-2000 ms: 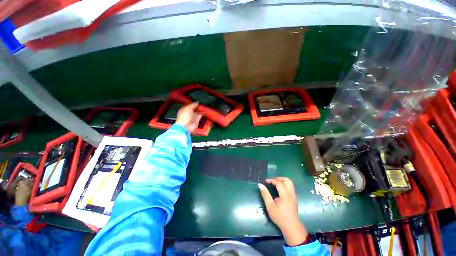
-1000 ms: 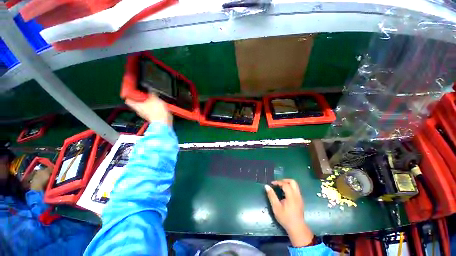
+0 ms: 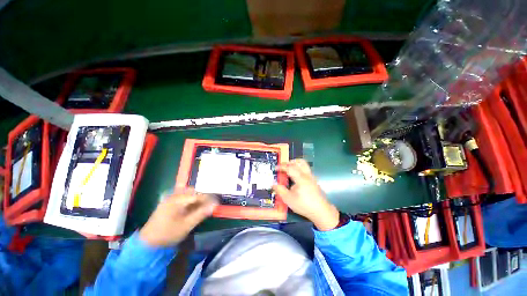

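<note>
An open tablet unit (image 3: 222, 173) with a white battery and circuit board lies in a red-orange foam tray (image 3: 254, 213) flat on the green bench in front of me. My left hand (image 3: 179, 214) is at the tray's lower left corner, blurred; whether it grips anything is not clear. My right hand (image 3: 300, 188) is at the tray's right side, its fingertips over the circuit board edge; whether they pinch something is too small to tell. Dark strips (image 3: 296, 151) show partly beyond the tray's right edge, the rest hidden by it.
A white tray (image 3: 138, 144) with a tablet lies on red trays at left. Two red trays (image 3: 248, 91) sit on the back area. At right are a brown block (image 3: 359, 130), yellow bits (image 3: 373, 169), a round tin (image 3: 404, 156), the iron stand (image 3: 453, 156), hanging clear plastic (image 3: 451, 63) and stacked red trays.
The tray my left hand lifted at the back now lies on the bench before me, over the dark strips. Both hands are now at it, and the view has tilted down.
</note>
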